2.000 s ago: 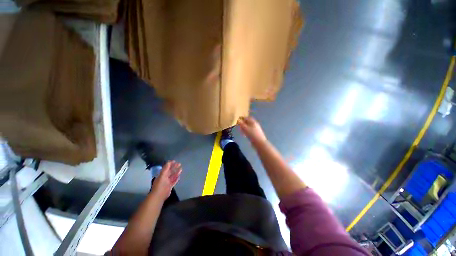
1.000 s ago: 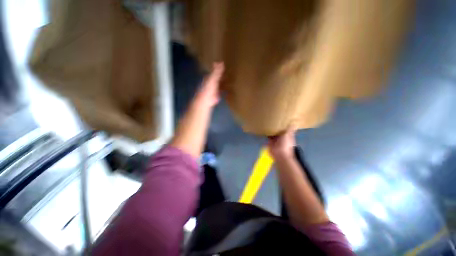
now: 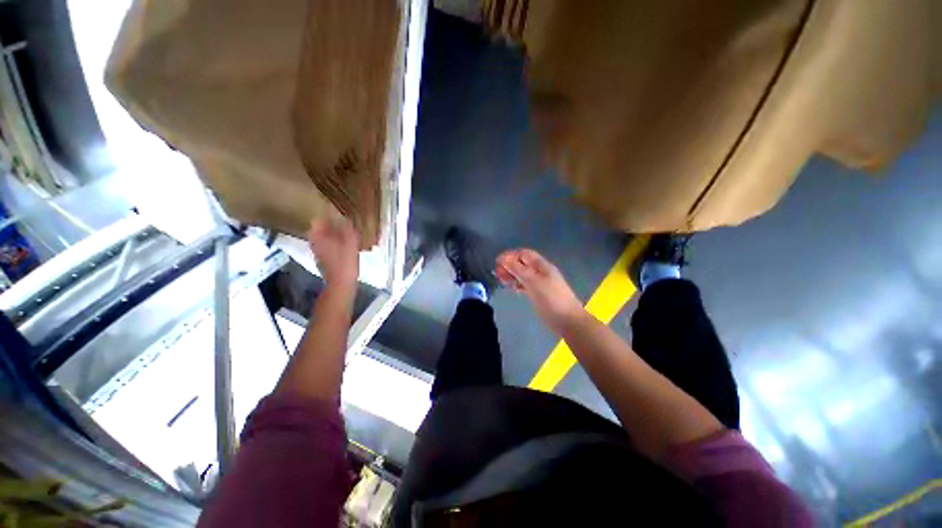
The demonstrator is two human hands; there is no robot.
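Observation:
A thick stack of brown leather panels (image 3: 248,103) lies on a white rack (image 3: 410,124) at the upper left, its layered edges showing on the right side. My left hand (image 3: 334,250) is at the stack's lower edge, its blurred fingertips against the panels. Whether they grip is unclear. A second brown bundle (image 3: 671,113) hangs at the upper right, with a dark gap line down it and its top cut off by the picture's edge. My right hand (image 3: 525,272) is empty over the floor between the stacks, fingers loosely curled, not touching either.
Metal rails (image 3: 222,351) and white boards (image 3: 155,402) are at the left and lower left. A yellow floor line (image 3: 587,325) runs between my feet on the dark grey floor. Yellow-green material (image 3: 52,503) shows at the lower left corner.
My view has shifted toward the left stack. My left hand has moved from beside the right bundle to the left stack's edge. My right hand has let go of the right bundle.

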